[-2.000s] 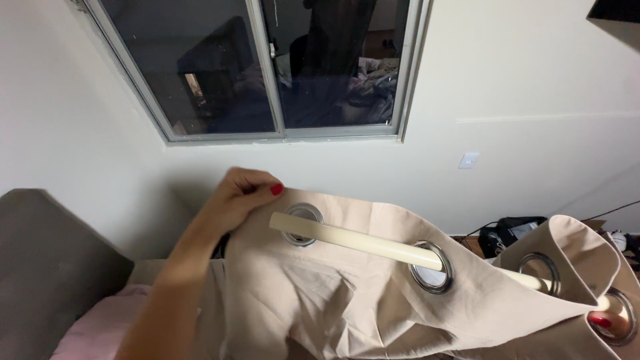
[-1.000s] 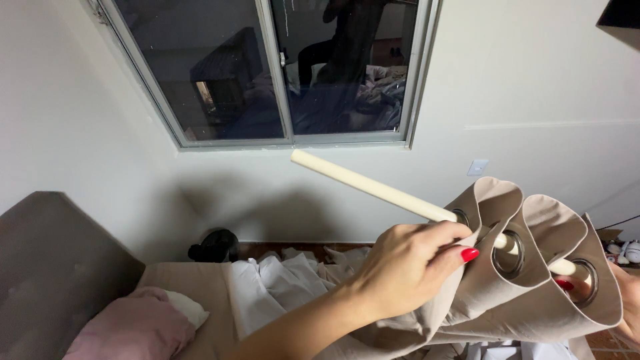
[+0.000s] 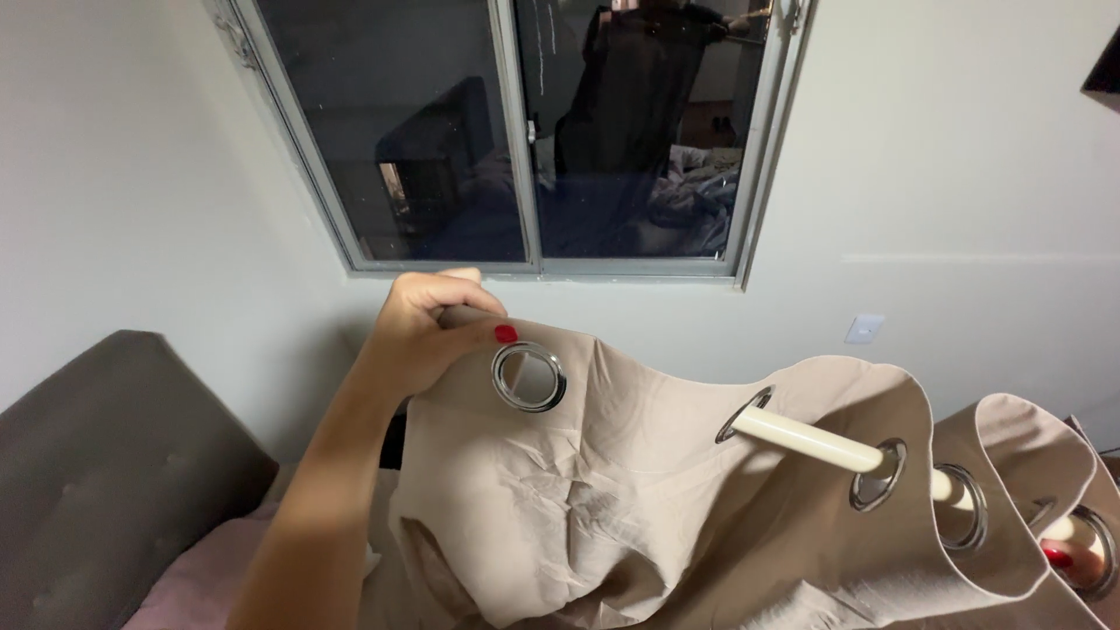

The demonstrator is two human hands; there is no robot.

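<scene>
A beige grommet curtain (image 3: 630, 411) spreads across the lower middle and right of the head view. My left hand (image 3: 442, 328) pinches its upper left corner between thumb and fingers, just above a metal grommet (image 3: 528, 376) with no rod through it. A cream curtain rod (image 3: 809, 439) passes through several grommets farther right, its left stretch hidden behind or ending at the fabric. At the right edge my right hand (image 3: 1081, 560), mostly hidden by folds, shows a red nail and fingers around the rod inside a grommet.
A sliding window (image 3: 534, 267) with dark, reflecting glass is on the wall ahead. A grey upholstered headboard (image 3: 122, 472) and a pink pillow (image 3: 206, 569) are at lower left. A white wall plate (image 3: 864, 329) is right of the window; a dark object (image 3: 1104, 74) is at upper right.
My left hand has gone from the bunched curtain on the rod to the curtain's upper left corner, and the fabric is spread leftward. The rod's bare left end, seen one second ago, is no longer exposed.
</scene>
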